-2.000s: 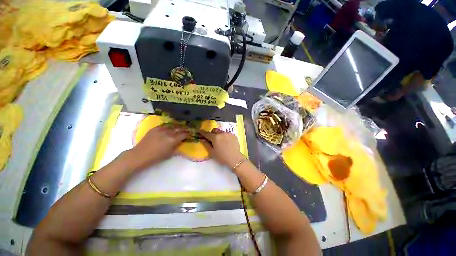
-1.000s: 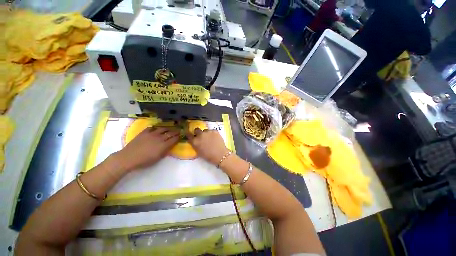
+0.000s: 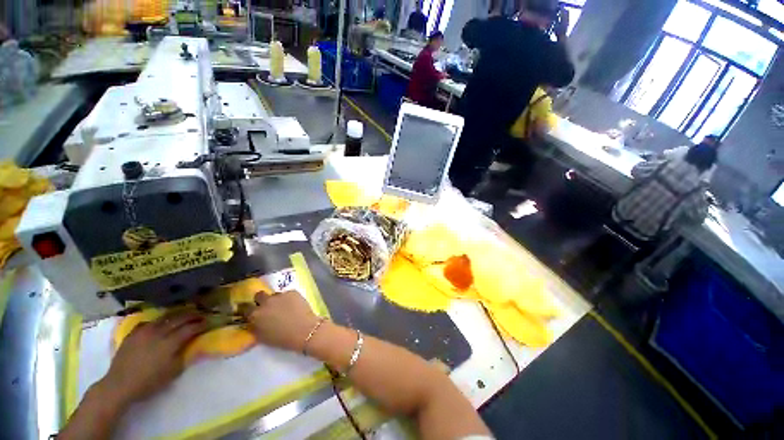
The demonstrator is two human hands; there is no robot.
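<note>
A yellow fabric panel (image 3: 225, 341) lies on the white placement template (image 3: 249, 375) under the pattern sewing machine's dark head (image 3: 146, 225). My left hand (image 3: 155, 351) lies on the panel's left part, with its fingers reaching toward the clamp area. My right hand (image 3: 279, 320) is on the panel's right side, with its fingertips close to the clamp area. The fingertips of both hands are near each other under the head. Whether they pinch a label or snips is too small and blurred to tell. A dark red cord (image 3: 346, 404) hangs below my right wrist.
A clear bag of gold-brown labels (image 3: 348, 256) lies right of the head, with loose yellow pieces (image 3: 507, 301) beside it. A white-framed screen (image 3: 421, 155) stands behind. Yellow panels (image 3: 15, 193) are at the far left. Several people are beyond, one standing in dark clothes (image 3: 507, 82).
The view has swung right and up, so the machine and hands now show further left and more of the room is visible. Both hands stay at the panel under the head.
</note>
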